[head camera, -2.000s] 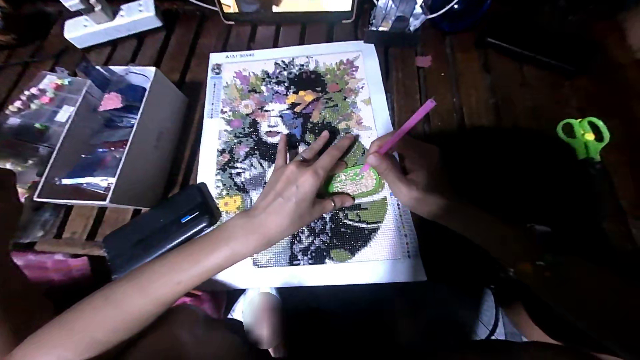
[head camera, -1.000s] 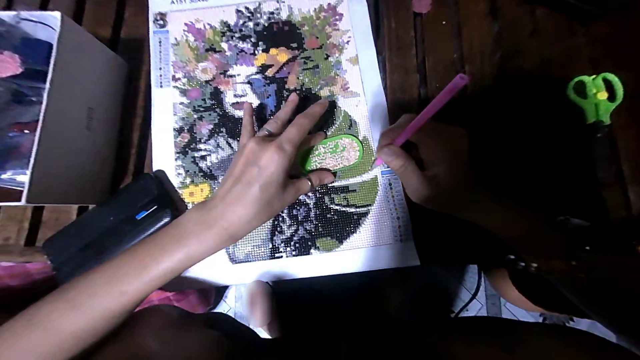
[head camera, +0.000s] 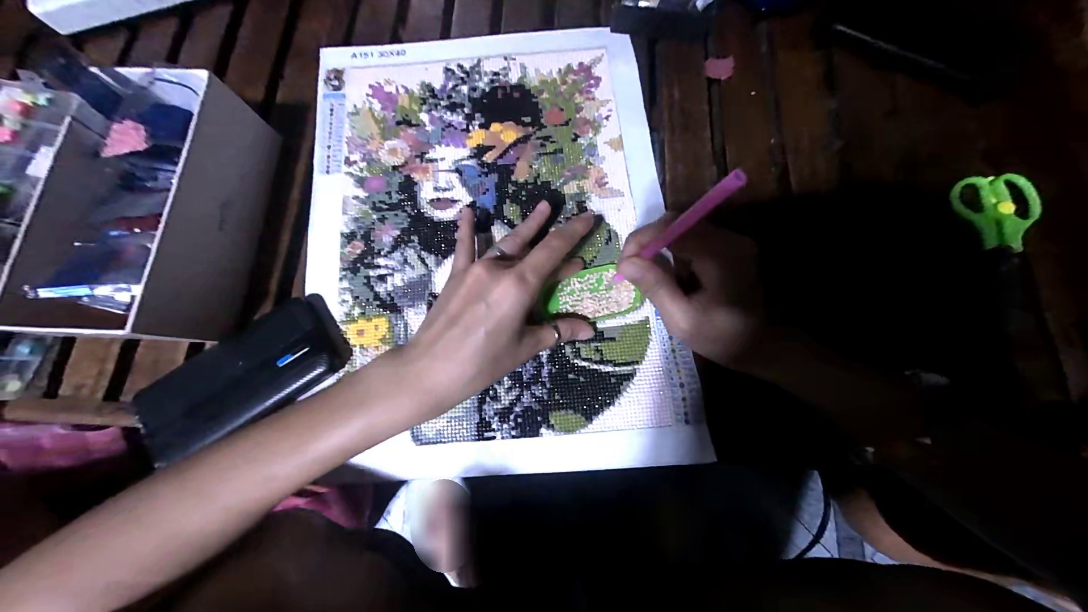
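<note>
A diamond painting canvas (head camera: 586, 408) with a partly covered picture of a face among flowers lies on the slatted table. On its right half is a green oval tray (head camera: 595, 293) holding many small pale beads. My left hand (head camera: 493, 306) lies spread on the canvas, its thumb and fingers around the tray's left end; whether it grips the tray is unclear. My right hand (head camera: 693, 285) holds a pink applicator pen (head camera: 697, 212), slanted with its upper end to the upper right. The pen's tip is at the beads near the tray's right end.
A divided white box (head camera: 217, 212) with plastic packets stands at the left. A black power bank (head camera: 246, 378) lies by the canvas's lower left edge. Green-handled scissors (head camera: 996, 208) lie at the far right in shadow. A small pink piece (head camera: 719, 67) is on the dark wooden table (head camera: 752, 127).
The pen tip has moved from the canvas beside the tray's right end to the beads in the tray. My left hand stays around the tray. The view has shifted.
</note>
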